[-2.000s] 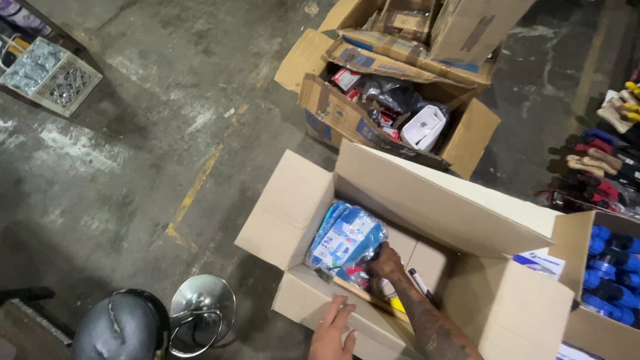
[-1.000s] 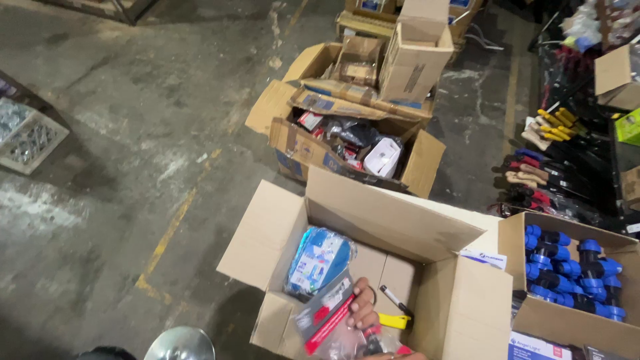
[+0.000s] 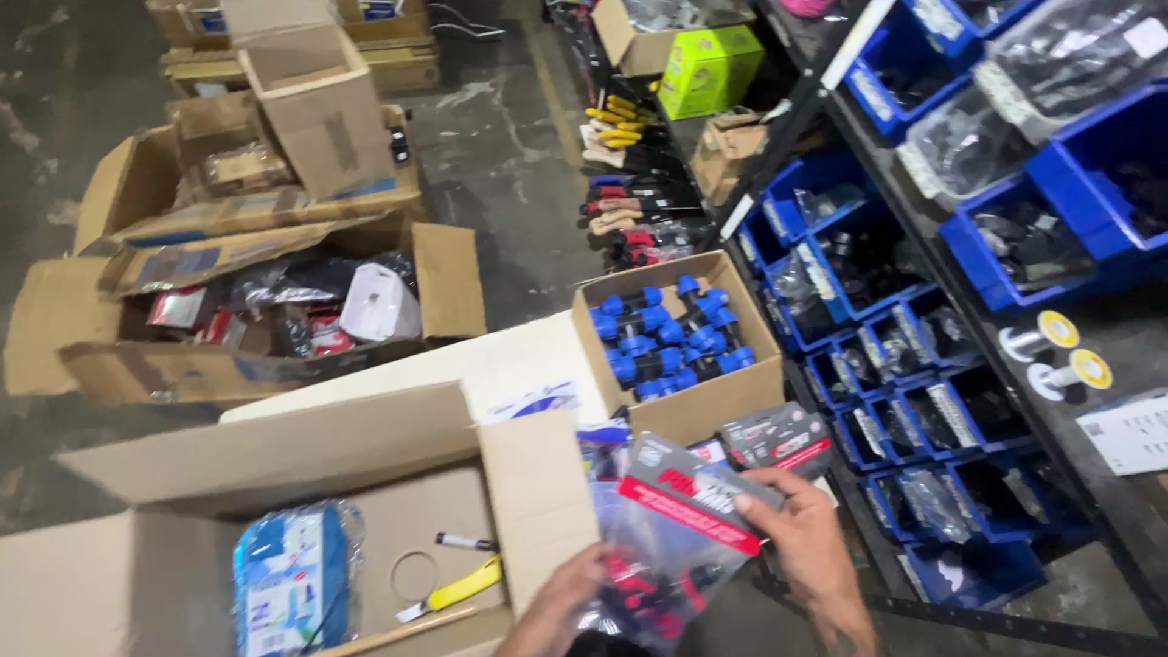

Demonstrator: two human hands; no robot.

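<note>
My right hand (image 3: 803,538) grips the grey top corner of a clear plastic package (image 3: 684,547) with a grey and red header and red and black parts inside. At the package's lower left, my left hand (image 3: 561,598) has its fingers closed on the plastic. Just left of my hands stands an open cardboard box (image 3: 310,438). In it lie a blue plastic-wrapped pack (image 3: 294,579), a yellow utility knife (image 3: 464,586), a black and white marker (image 3: 465,541), a ring of tape (image 3: 413,577) and a wooden stick (image 3: 411,631).
A carton of blue and black pipe fittings (image 3: 675,342) stands beyond my hands, with a grey and red packet (image 3: 780,436) near it. Worn cartons (image 3: 274,365) stand at the back left. Along the right runs a black shelf (image 3: 912,196) with blue bins (image 3: 922,315).
The package, held over the box a second ago, is now to the right of it, held in both hands. The view has swung right onto the shelf of bins.
</note>
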